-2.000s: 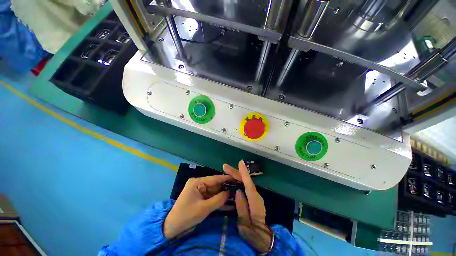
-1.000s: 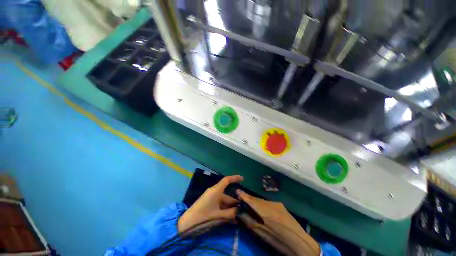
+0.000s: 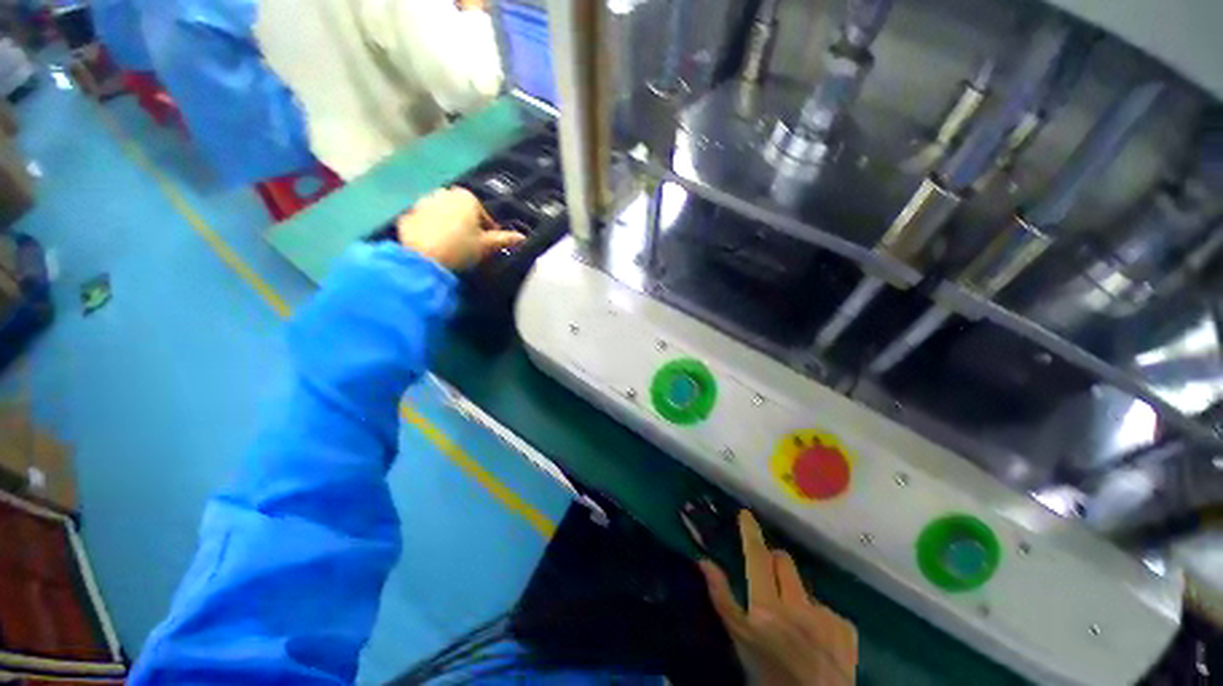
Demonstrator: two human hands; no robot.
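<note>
My left hand (image 3: 456, 231) is stretched out to the black parts tray (image 3: 516, 275) at the upper left. Its fingertips are over a pocket, and whether they pinch a part cannot be told. My right hand (image 3: 791, 619) is at the bench's front edge, below the white panel, with index finger and thumb apart. A small black module (image 3: 700, 520) with silvery detail lies on the green mat just beyond its fingertips. Another dark shape lies between thumb and index finger; whether it is gripped is unclear.
The press's white panel (image 3: 879, 489) has two green-ringed buttons and a red emergency stop (image 3: 821, 472). Guide rods and a crossbar (image 3: 791, 231) stand behind it. A black tray (image 3: 604, 590) is at my lap, with dark cables beside it. People in blue and off-white clothing are at the upper left.
My hands have parted from over the lap tray. The left has reached up and left to the parts tray; the right has moved right to the bench edge. The view has shifted left.
</note>
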